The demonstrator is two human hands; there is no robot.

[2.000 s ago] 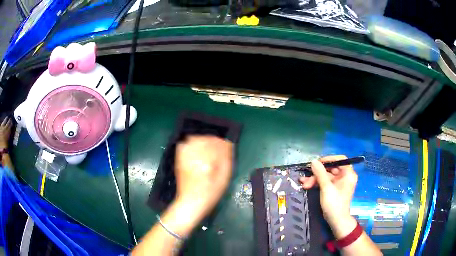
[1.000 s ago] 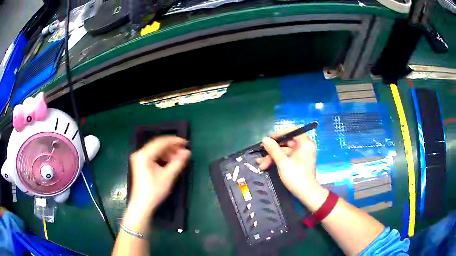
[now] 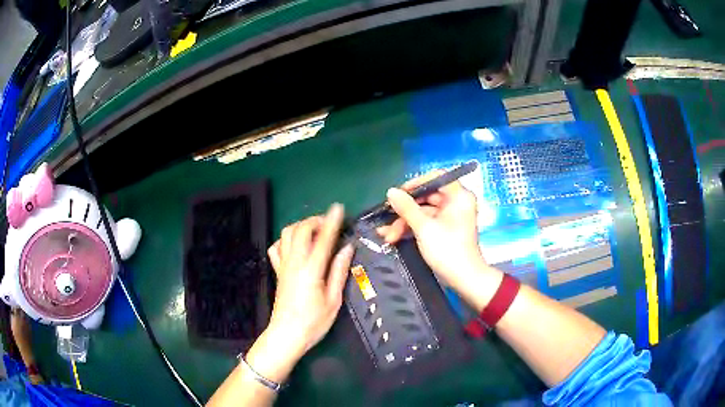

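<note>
The dark grey phone middle frame (image 3: 397, 298), with a yellow-orange patch and slanted oval marks, lies on a black foam pad (image 3: 457, 338). My right hand (image 3: 436, 232) is closed on the black tweezers (image 3: 445, 181); their tip points left, toward the frame's top edge. My left hand (image 3: 312, 278) is at the frame's upper left corner, its fingertips near the tweezer tip and blurred. Whether it holds a small part cannot be told. The black foam tray (image 3: 261, 230), filled with black parts, lies left of my left hand.
Blue film sheets with tiny pieces and grey-brown strips (image 3: 579, 262) lie on the right. Beyond are yellow tape (image 3: 633, 199) and a black strip sheet (image 3: 677, 191). A pink-white cat fan (image 3: 60, 258) and a hanging black cable (image 3: 77, 127) are left. The raised green shelf edge (image 3: 262, 52) crosses behind.
My left hand has moved from over the tray to the frame's top left corner and met the tweezer tip area. The camera view has shifted right. My right hand keeps the tweezers.
</note>
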